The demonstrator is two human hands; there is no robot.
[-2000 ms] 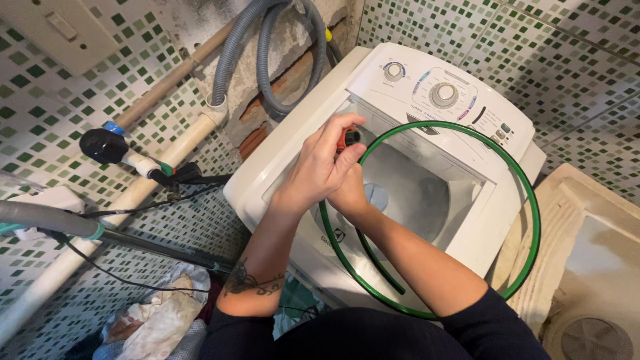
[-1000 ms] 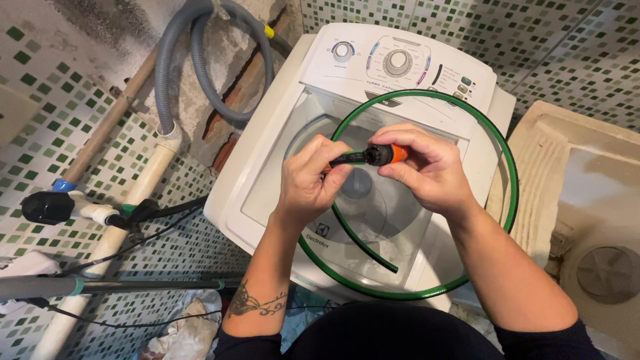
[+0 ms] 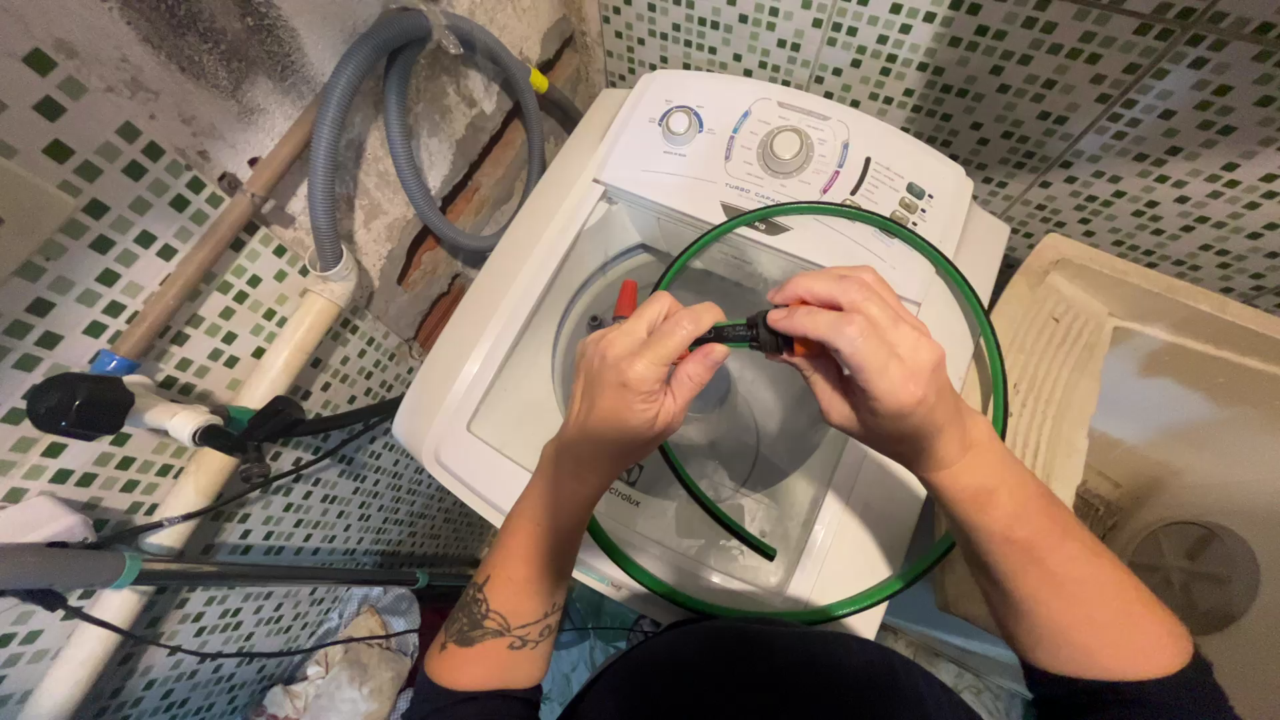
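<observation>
Above the lid of a white Electrolux top-load washing machine (image 3: pixel 510 280), my left hand (image 3: pixel 640 370) grips the end of a green hose (image 3: pixel 995 350) by a short black part. My right hand (image 3: pixel 870 360) pinches a black and orange hose connector (image 3: pixel 772 332) that meets this end between my hands. From there the hose makes a wide loop over the machine, and its free end lies above the lid's lower part. A red-handled tool (image 3: pixel 626 300) is partly hidden behind my left hand; its kind cannot be told.
On the left are a corrugated gray drain hose (image 3: pixel 330 160) entering a white pipe (image 3: pixel 265 375), a black and white tap (image 3: pixel 110 405) and a pole (image 3: pixel 270 573). Cloths (image 3: pixel 345 670) lie low beside the machine. A worn laundry sink (image 3: pixel 1180 430) stands right.
My hands, earlier close together over the connector, are now apart on either side of it, and the black and orange piece shows between them. The view has shifted somewhat.
</observation>
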